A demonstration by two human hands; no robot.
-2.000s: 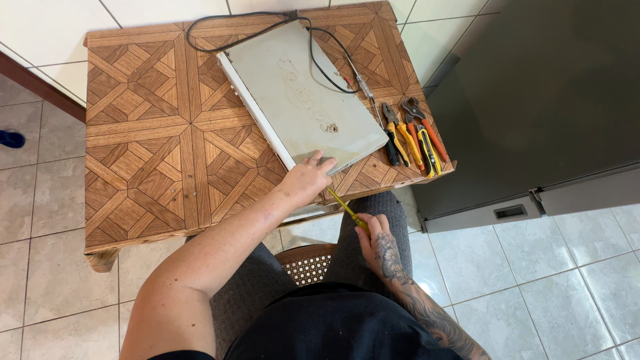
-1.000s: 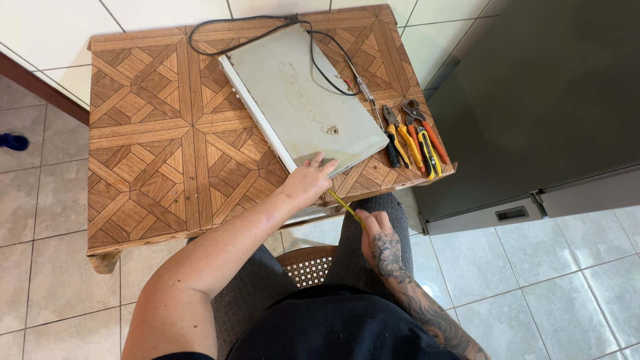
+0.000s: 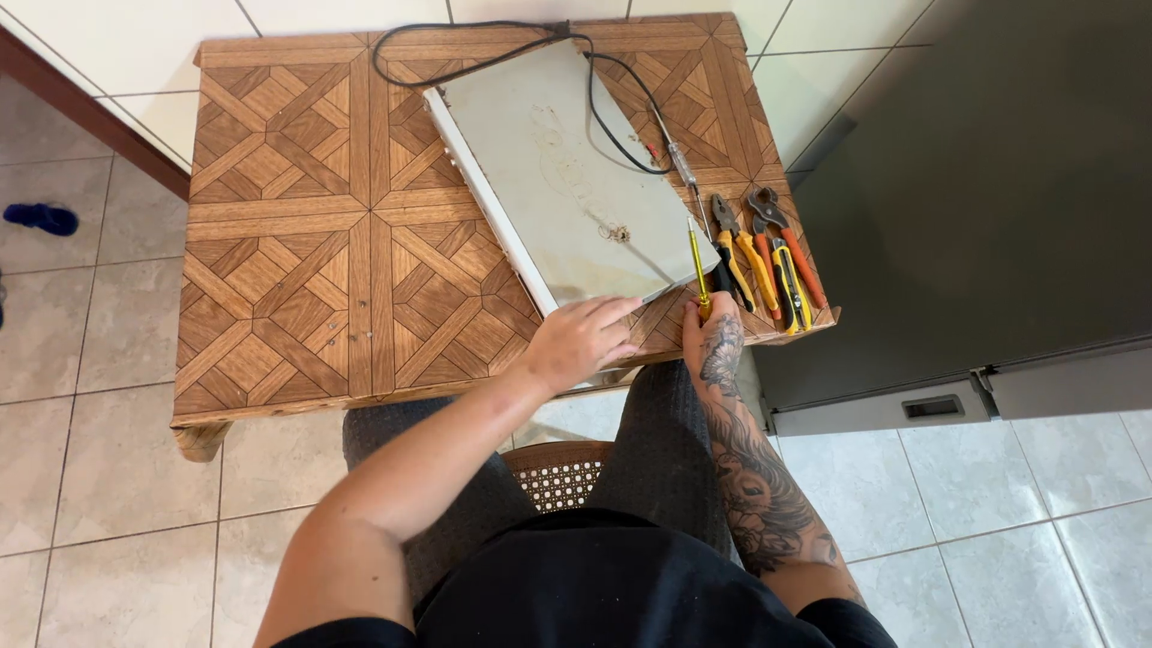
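A flat grey metal appliance case (image 3: pixel 558 180) with brown stains lies slantwise on the wood-patterned table (image 3: pixel 306 297). My left hand (image 3: pixel 585 337) rests at the case's near edge, fingers spread, holding nothing that I can see. In my right hand (image 3: pixel 713 326) is a yellow screwdriver (image 3: pixel 697 261), its shaft pointing away from me beside the case's near right corner. Right of it lie combination pliers with yellow and black handles (image 3: pixel 736 243), water-pump pliers with orange handles (image 3: pixel 783 225) and a yellow utility knife (image 3: pixel 792 292). A clear-handled tool (image 3: pixel 681 165) lies along the case's right side.
A black cable (image 3: pixel 486 65) loops behind and over the case. Small loose bits (image 3: pixel 367 335) are scattered on the table's left half. A dark refrigerator (image 3: pixel 936 216) stands at the right. Beneath me is a woven chair (image 3: pixel 562 472); a blue slipper (image 3: pixel 40 219) lies on the floor.
My right hand has moved up with the screwdriver, from below the table edge to beside the tools. The screwdriver's tip has left the case's near edge. My left hand remains at the case.
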